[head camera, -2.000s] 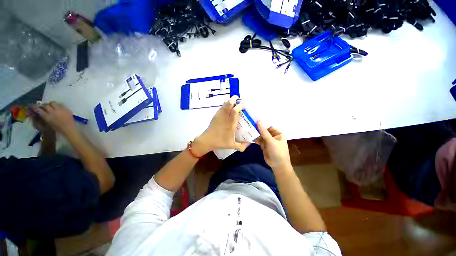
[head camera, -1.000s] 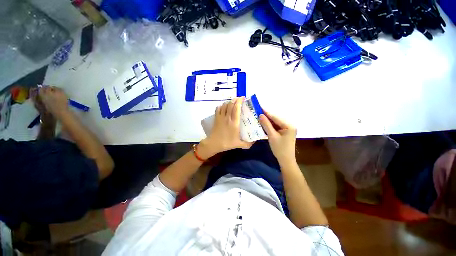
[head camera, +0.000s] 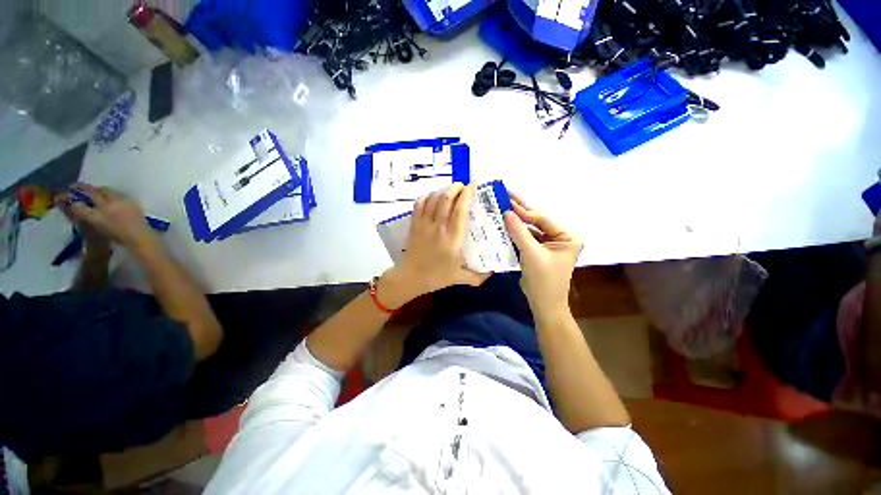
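A white retail box (head camera: 489, 232) with small print and a blue end is in my hands at the table's front edge. My left hand (head camera: 438, 237) lies over its left part and grips it. My right hand (head camera: 544, 247) holds the right side by the blue end with thumb and fingers. A white part of the box shows left of my left hand; the rest there is hidden. Another retail box (head camera: 412, 173), white with blue edges and a cable picture, lies just beyond my hands on the table.
Filled packs (head camera: 247, 188) lie at left. Blue insert trays (head camera: 633, 104) stand beyond at right, with cables beside them. A cable heap (head camera: 715, 34), cartons (head camera: 553, 21) and clear plastic bags (head camera: 253, 89) are at the back. A person's hands (head camera: 104, 215) work at far left.
The box in my hands has turned from slanted to flatter, with its printed face up. My left hand now lies across it, and my right hand has moved up to its blue end.
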